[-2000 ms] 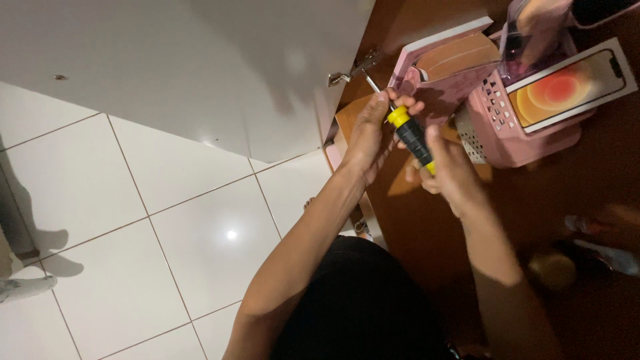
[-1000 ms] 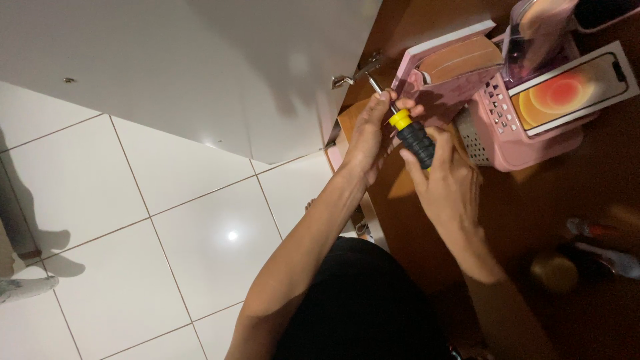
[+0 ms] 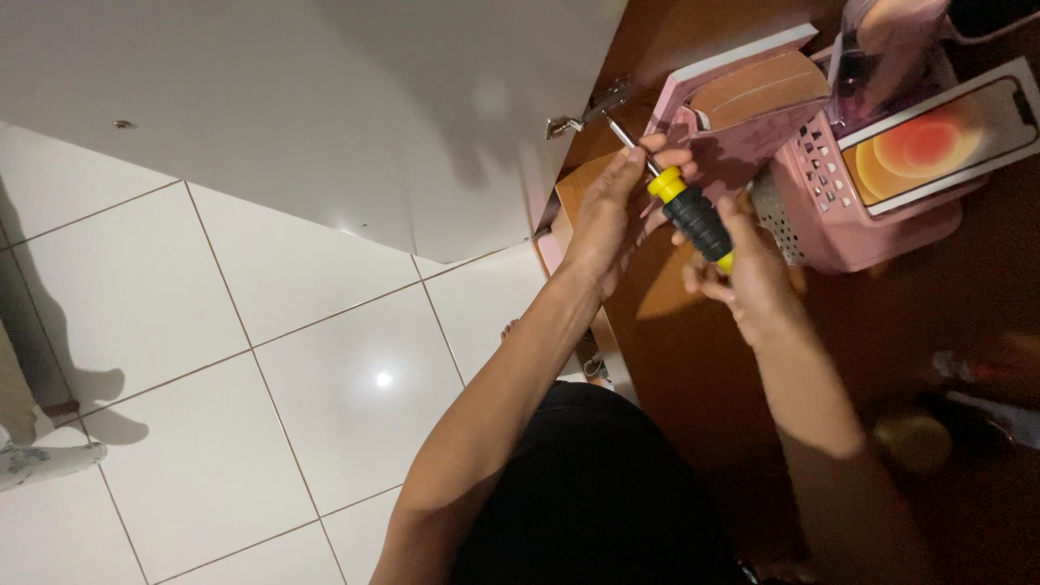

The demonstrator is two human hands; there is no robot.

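A screwdriver with a black and yellow handle (image 3: 697, 221) points up and left, its tip at the mounting plate of a metal cabinet hinge (image 3: 605, 101). My left hand (image 3: 611, 203) pinches the steel shaft between thumb and fingers, just ahead of the yellow collar. Around the rear of the handle curl the fingers of my right hand (image 3: 751, 264); the handle's end is partly covered by it. The hinge joins a large white door panel (image 3: 366, 106) to brown wood. Whether the tip sits in a screw cannot be told.
Right of the hinge stand a pink box or holder (image 3: 731, 146) and a pink perforated basket (image 3: 886, 236) with a phone box (image 3: 942, 138) leaning on it. Another person's hand (image 3: 894, 41) is at the top right. White floor tiles (image 3: 357, 325) lie below the door.
My right hand has shifted and changed its grip on the screwdriver handle, while my left hand stays on the shaft. The tip remains by the hinge.
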